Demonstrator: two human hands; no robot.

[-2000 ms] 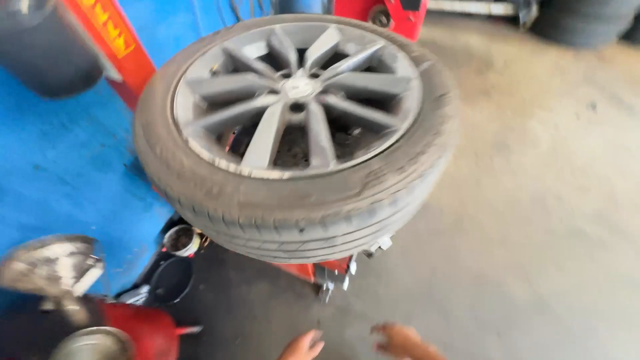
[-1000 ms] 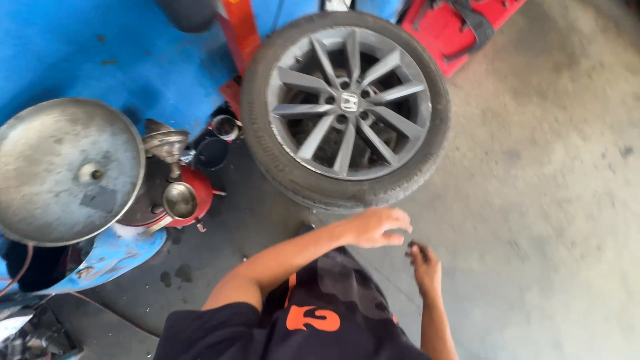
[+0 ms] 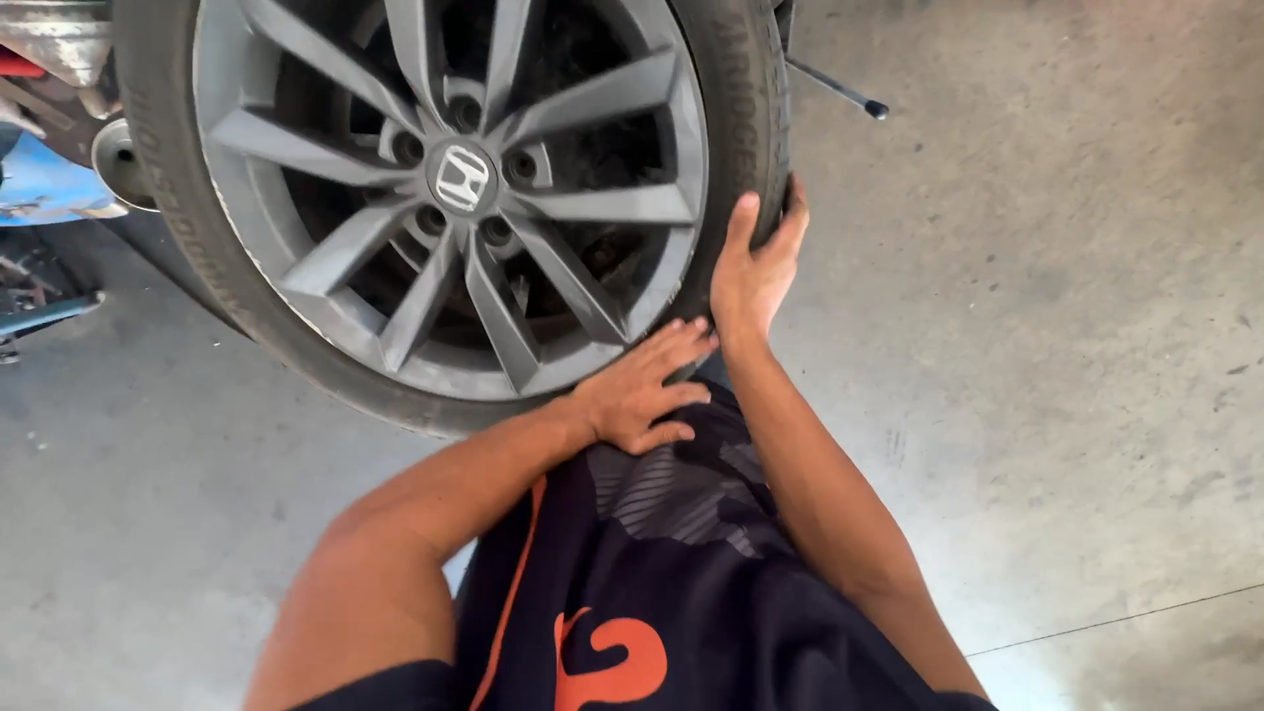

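A grey multi-spoke alloy wheel (image 3: 513, 296) with a Honda centre cap (image 3: 461, 179) lies face up, fitted with a worn black tyre (image 3: 168, 197). My left hand (image 3: 647, 385) rests spread on the tyre's near edge, its fingertips close to the rim. My right hand (image 3: 755, 262) is against the tyre's right side, thumb on the sidewall and fingers over the tread. Neither hand is closed on anything I can make out. What supports the wheel is hidden beneath it.
At the upper left are a metal funnel-shaped part (image 3: 64, 35) and a round metal cup (image 3: 128, 163). A blue metal bar (image 3: 49, 314) sits at the left edge. A thin rod with a black tip (image 3: 875, 109) sticks out beyond the tyre, over the concrete floor (image 3: 1047, 326).
Both hands, in front of the tyre and off it a second ago, are now on its near right side. The wheel looks much nearer. The small dark item at my right hand no longer shows.
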